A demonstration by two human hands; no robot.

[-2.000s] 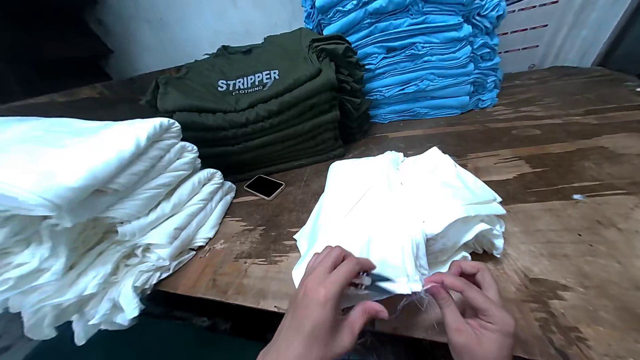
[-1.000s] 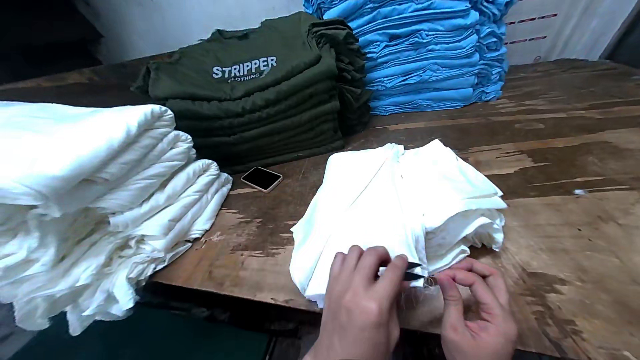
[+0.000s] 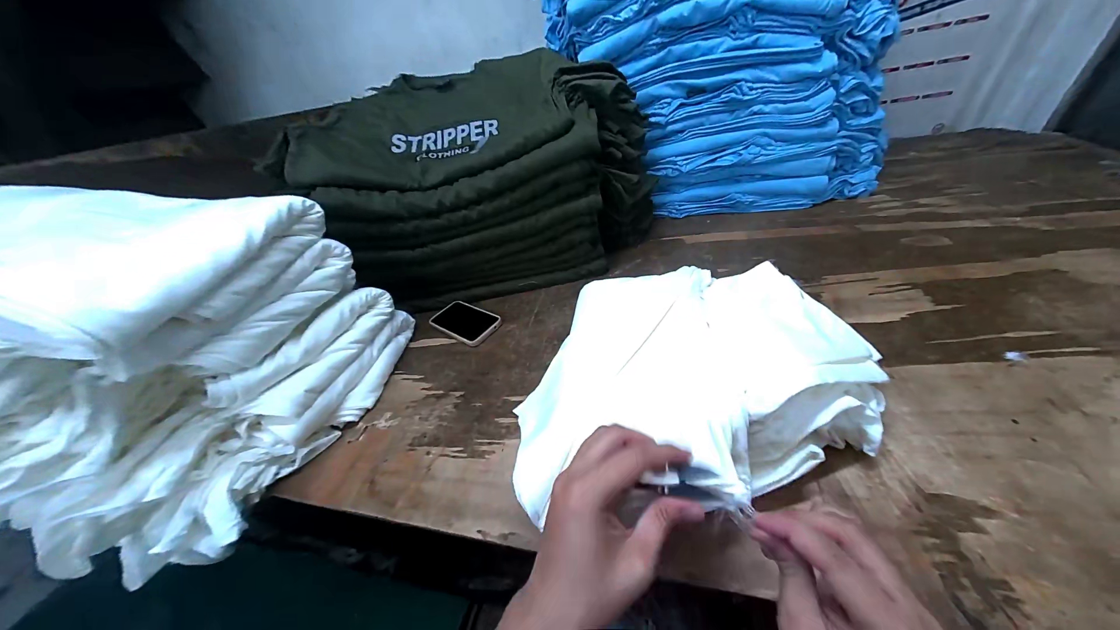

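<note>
A small stack of folded white garments (image 3: 647, 367) lies near the front edge of the wooden table. My left hand (image 3: 612, 516) is at its near edge, fingers curled around a small dark-bladed cutting tool (image 3: 691, 490), probably thread snips, partly hidden by the fingers. The blades point toward the near corner of the white fabric. Just right of them, my right hand (image 3: 827, 560) pinches loose threads (image 3: 739, 514) at that corner between thumb and fingertips.
White fabric (image 3: 175, 280) is piled high at the left, draping past the table edge. Behind stand stacks of dark green printed T-shirts (image 3: 455, 175) and light blue garments (image 3: 744, 105). A phone (image 3: 465, 323) lies on the wooden table (image 3: 1006, 420); a bit of lint (image 3: 1015, 356) is at the right.
Between one second ago and now, my left hand has turned, its thumb and fingers now spread apart around the tool. My right hand stays by the fabric's near corner.
</note>
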